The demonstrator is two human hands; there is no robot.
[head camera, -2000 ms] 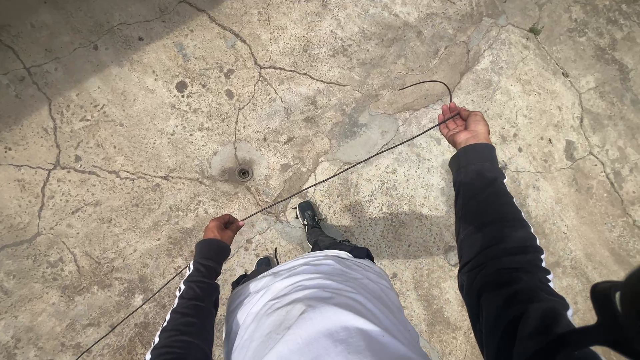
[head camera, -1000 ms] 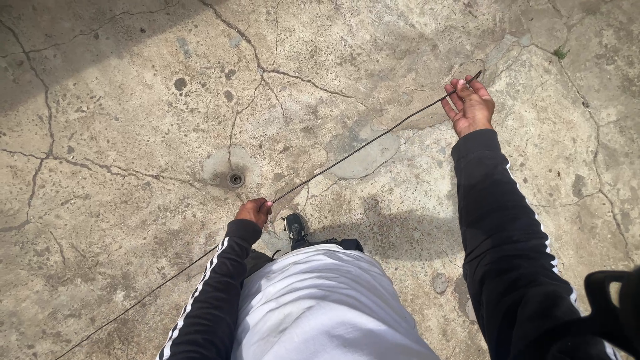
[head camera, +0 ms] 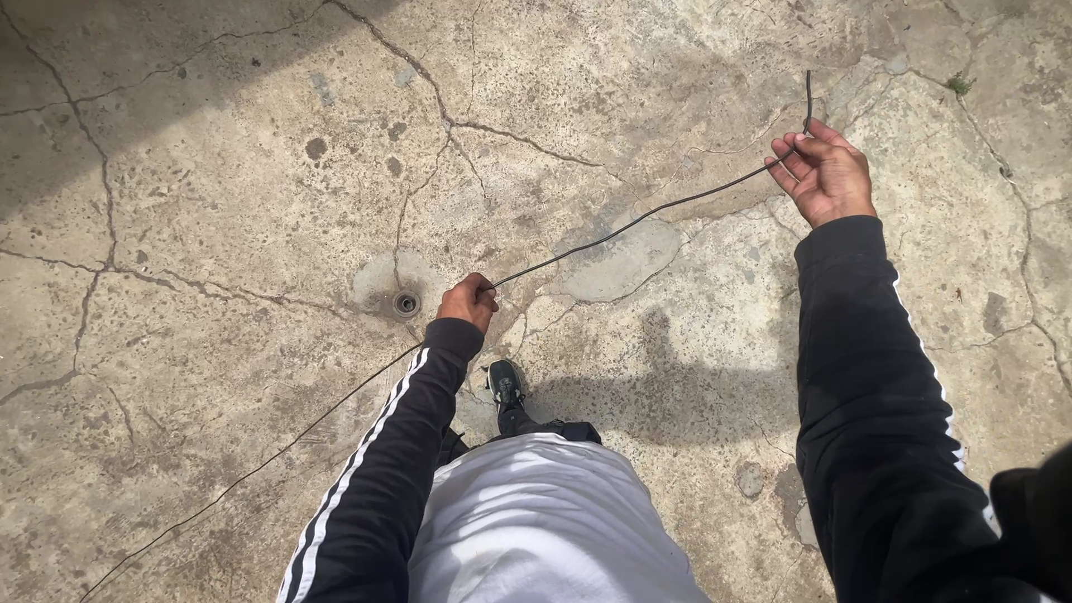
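A thin dark cable [head camera: 620,230] runs slantwise from the lower left to the upper right. My left hand [head camera: 469,302] is closed around it near the middle of the view, just right of a round fitting set in the concrete. At the upper right, my right hand [head camera: 819,167] pinches the cable between thumb and fingers, palm turned up. Beyond those fingers a short end of the cable sticks up. Between the hands the cable sags slightly; past my left hand it trails down to the lower left edge.
Cracked concrete ground [head camera: 251,193] lies below, with a small round metal fitting [head camera: 406,303] sunk in it. My shoe [head camera: 505,383] stands below my left hand. A tuft of green weed [head camera: 959,83] grows at the upper right. A dark blurred object [head camera: 1034,519] is at the lower right edge.
My left hand has moved along the cable, up and to the right. The long curled free end past my right hand two seconds ago is now a short, upright piece.
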